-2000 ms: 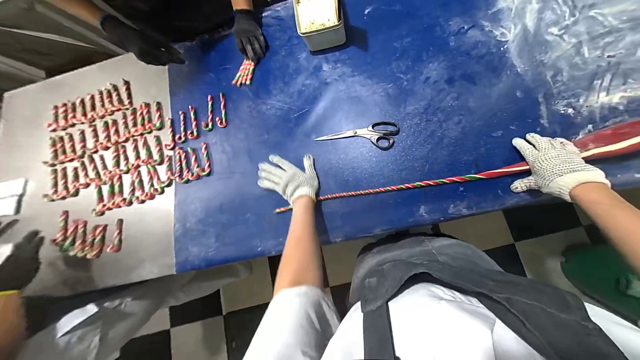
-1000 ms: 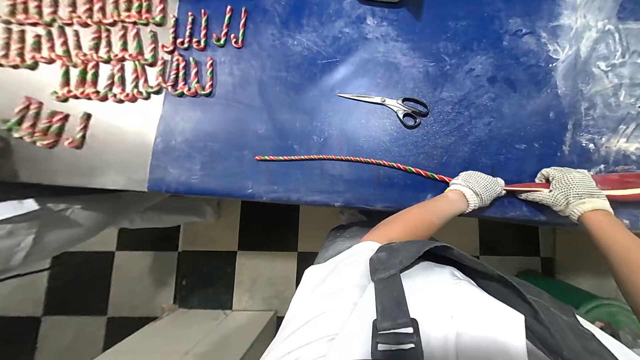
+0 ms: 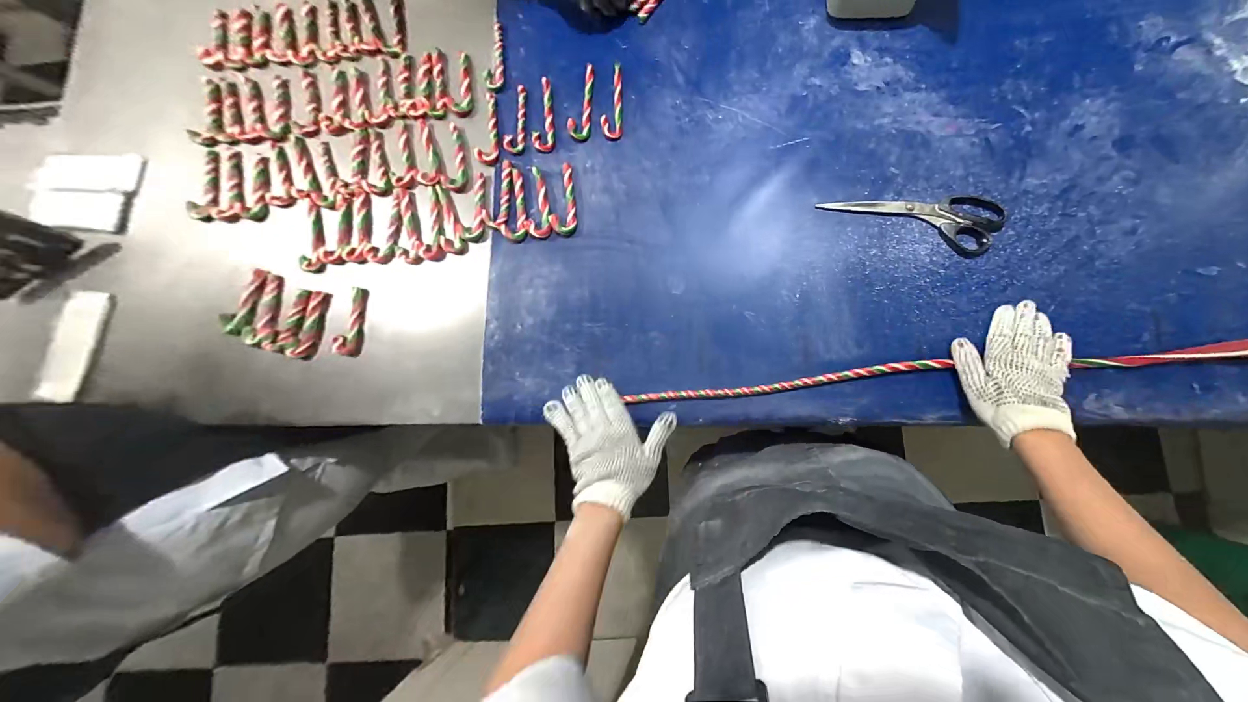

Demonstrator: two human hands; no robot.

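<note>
A thin twisted rope of red, white and green candy lies along the near edge of the blue work surface. My left hand, in a white knit glove, rests flat at the rope's left end with its fingers spread. My right hand, gloved in white with dotted fingers, lies palm down over the rope farther right. Beyond it the rope widens into a thicker red and white candy strip. Scissors with black handles lie on the blue surface above the rope.
Rows of small candy canes cover the metal tabletop and reach onto the blue surface. White blocks lie at the far left. A co-worker's dark-gloved hand is at the top edge, near a container. Another person stands at the left.
One second ago both my hands were close together near the thick candy at the right. My left hand is now far to the left, at the rope's end, and my right hand lies flat.
</note>
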